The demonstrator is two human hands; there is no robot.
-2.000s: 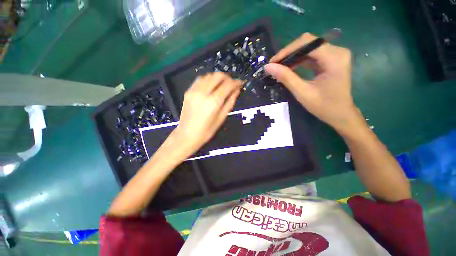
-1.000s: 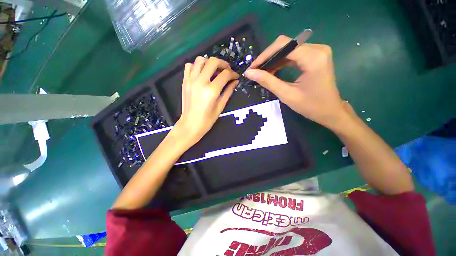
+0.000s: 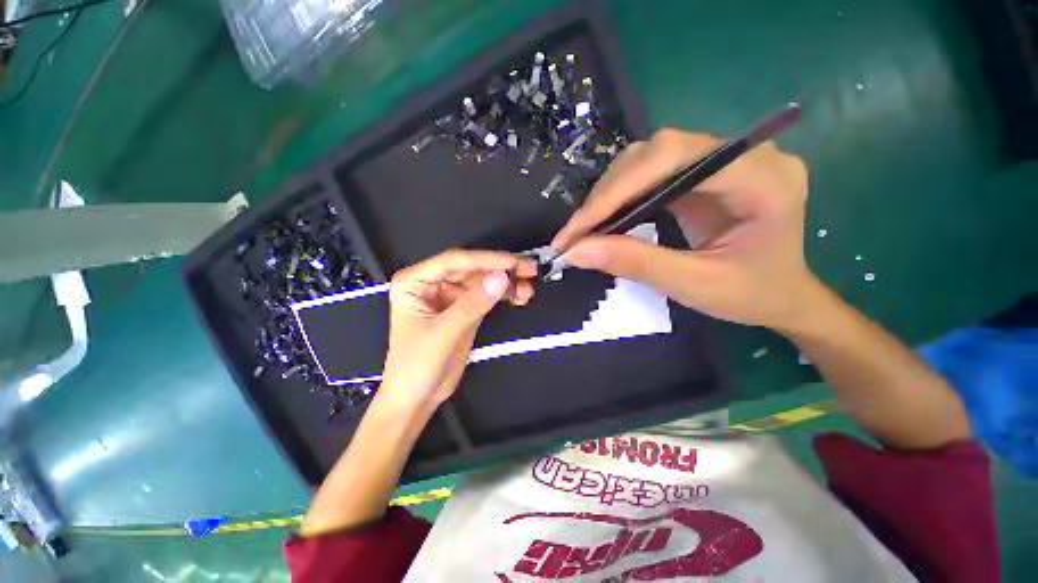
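My right hand [image 3: 706,228] holds the dark tweezers [image 3: 694,173], their tip pointing down-left over the pad sheet. My left hand [image 3: 438,319] is over the sheet with thumb and fingers pinched on a tiny dark flex-cable part [image 3: 533,264] at the tweezer tip; its details are too small to tell. The black pad sheet with white border [image 3: 347,336] lies in the black divided tray [image 3: 581,404], partly hidden by both hands. Its bare white stepped area [image 3: 637,298] is at the right end.
Loose flex-cable parts lie in a pile [image 3: 535,108] in the tray's upper right and another pile [image 3: 294,268] at its left. A clear plastic box [image 3: 298,34] stands beyond the tray, a pale metal arm [image 3: 114,237] at left, a second dark tray at the far right top edge.
Both hands have moved from the upper-right pile down towards me, over the pad sheet. My left hand has turned, its thumb now showing. More of the upper-right pile is uncovered.
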